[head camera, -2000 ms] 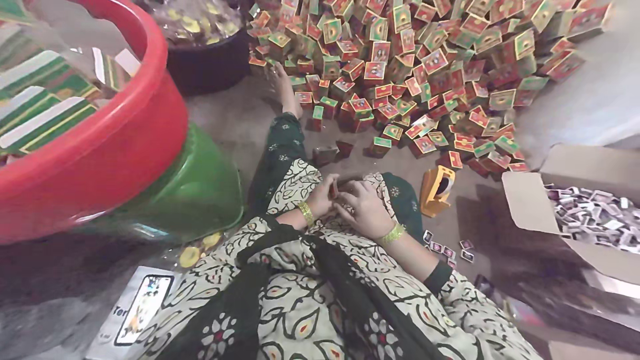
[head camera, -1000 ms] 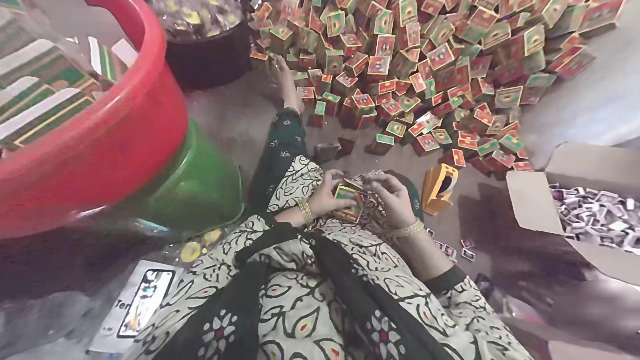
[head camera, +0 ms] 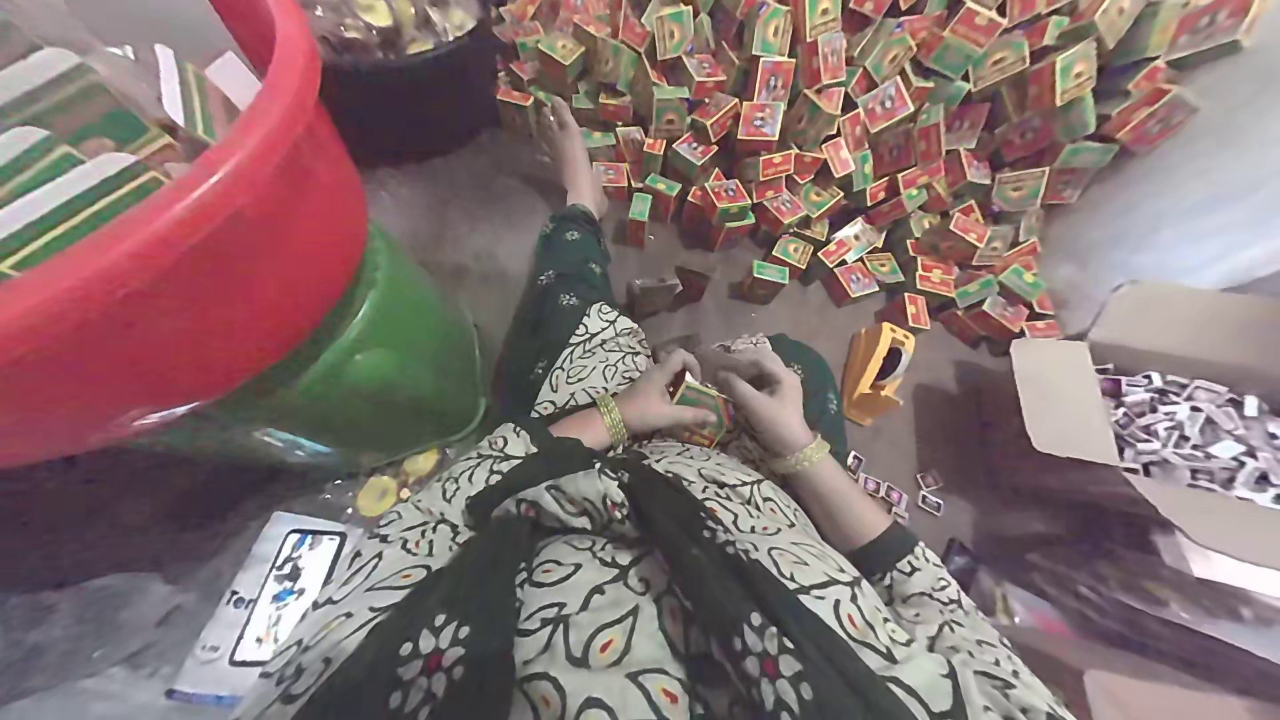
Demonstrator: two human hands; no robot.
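Above my lap, my left hand (head camera: 660, 398) holds a small green and red printed carton (head camera: 700, 410), its thumb across the near face. My right hand (head camera: 768, 400) is at the carton's right edge, fingers bent over its upper side; whether they grip it is hard to tell. A yellow tape dispenser (head camera: 868, 375) stands on the floor right of my knee. Small labelled pieces (head camera: 880, 488) lie beside my right forearm. Beyond my legs is a large heap of similar red and green cartons (head camera: 760, 120).
To the left are a red tub (head camera: 340, 190) holding flat printed cards and a green tub (head camera: 420, 350). A black tub (head camera: 410, 100) with wrapped items stands behind. An open cardboard box (head camera: 1065, 400) of small pieces sits at right. A printed phone package (head camera: 250, 600) lies lower left.
Two seconds ago my hands were together with no carton visible; one second ago a carton showed in my left hand. Now the carton is tilted differently, with my right hand lower beside it.
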